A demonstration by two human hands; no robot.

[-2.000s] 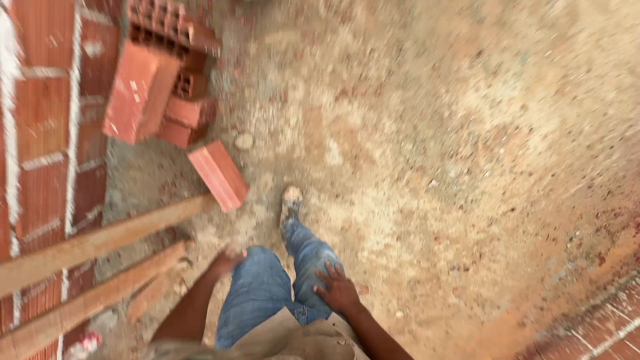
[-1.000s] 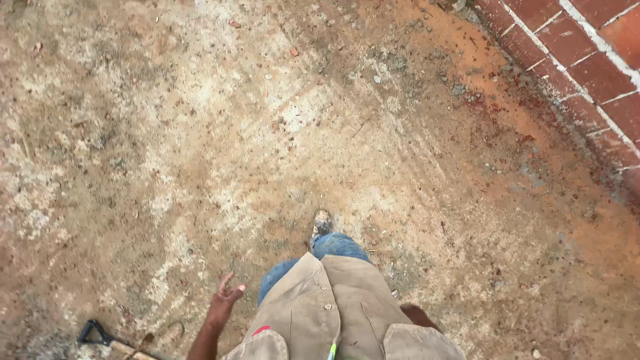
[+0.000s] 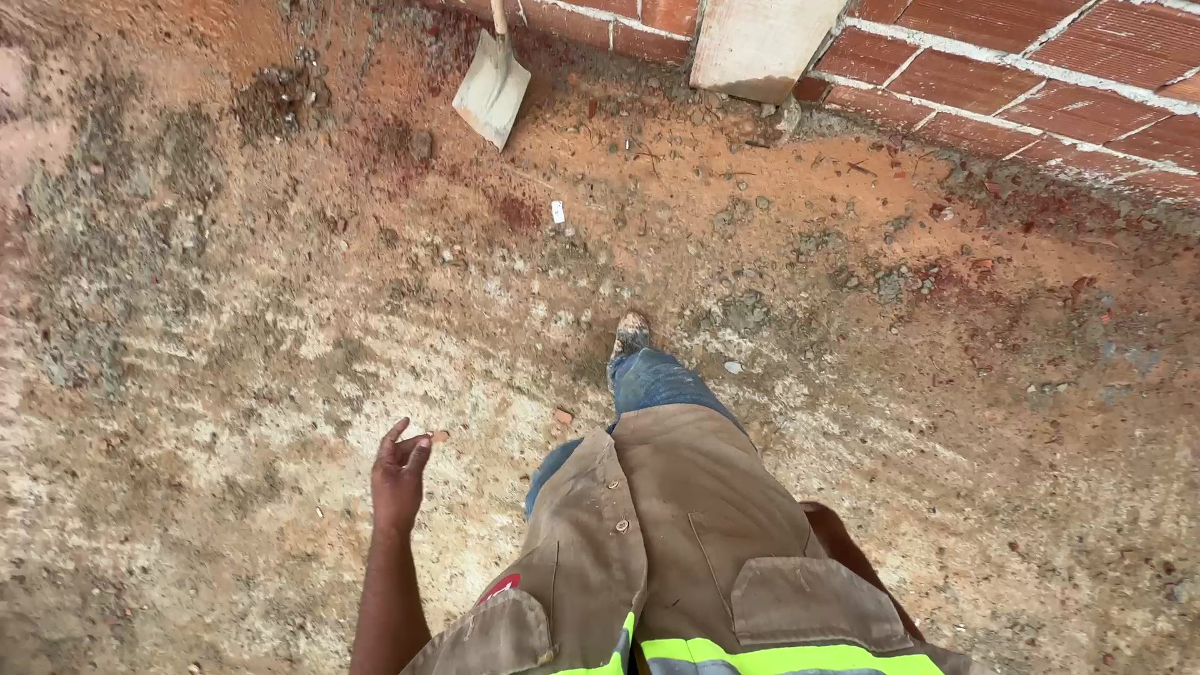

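My left hand hangs out to the left of my body over the dirt ground, its fingers apart and nothing in them. Of my right arm only the forearm shows, beside my brown work shirt; the hand itself is hidden behind the shirt. Below me are my blue jeans and one dirty boot on the ground. Farther ahead, a shovel with a pale, dusty metal blade lies against the foot of the brick wall, its handle running out of view at the top.
A wall of red hollow bricks with mortar joints crosses the top and upper right. A pale concrete column or slab stands in its line. Mortar crumbs, small stones and a brick chip are strewn over the uneven ground.
The view has turned far from the stacked bricks and wooden boards at the left; the wall with the shovel is now ahead. My right hand, over my thigh two seconds ago, is now out of sight.
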